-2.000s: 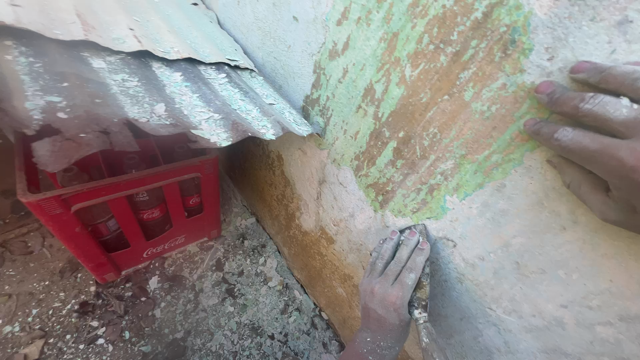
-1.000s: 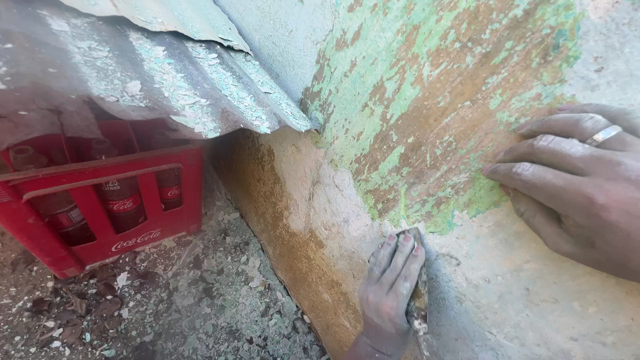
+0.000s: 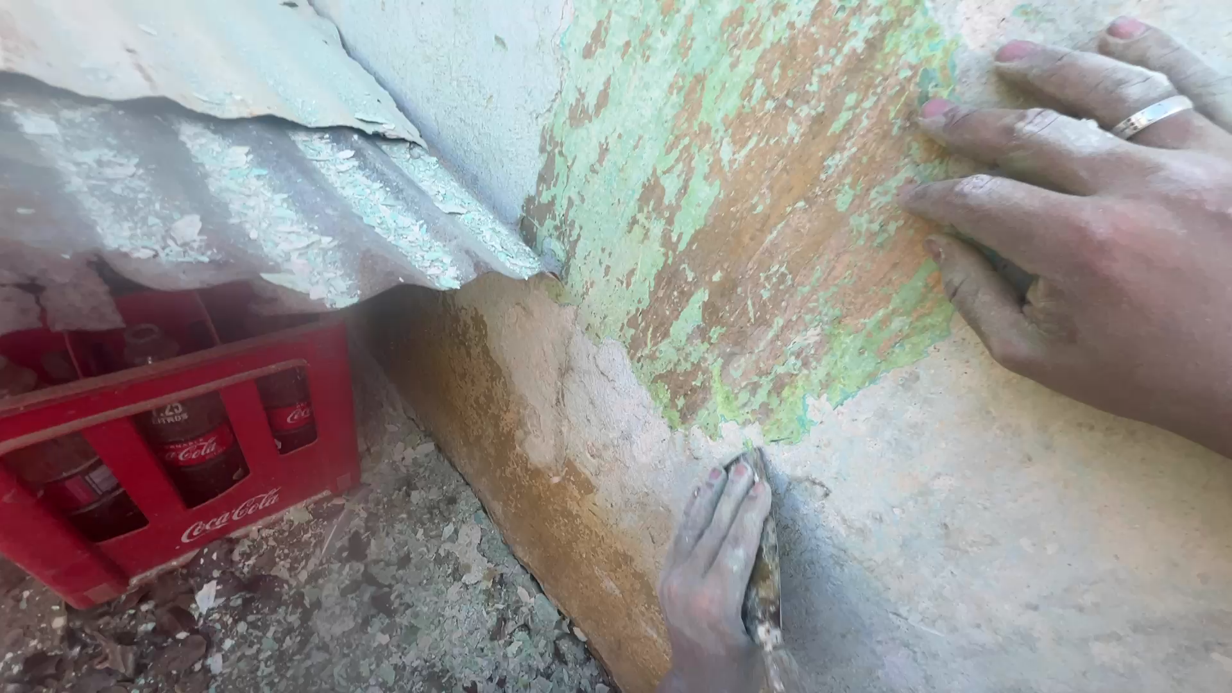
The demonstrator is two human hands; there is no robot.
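A plaster wall [image 3: 972, 500] carries a rough patch of green paint [image 3: 799, 375] with brown showing through. At the patch's lower edge, my left hand [image 3: 714, 539] grips a worn scraper [image 3: 765, 577], seen nearly edge-on, with its fingers along the blade and its tip touching the wall. The thumb is hidden behind the tool. Higher up on the right, my right hand [image 3: 1088, 212] rests on the wall with fingers spread, a ring on one of them. It holds nothing, and its fingertips reach the right border of the green patch. Pale dust coats both hands.
Corrugated metal sheets [image 3: 260, 192] strewn with paint flakes jut in at the upper left, one corner meeting the wall. Beneath them stands a red Coca-Cola crate [image 3: 298, 481] holding several bottles [image 3: 197, 452]. Paint chips and dry leaves cover the ground [image 3: 385, 577] beside the wall's brown base [image 3: 539, 510].
My right hand has moved up the wall, and its fingers are now more spread. My left hand still holds the scraper at the lower edge of the green patch.
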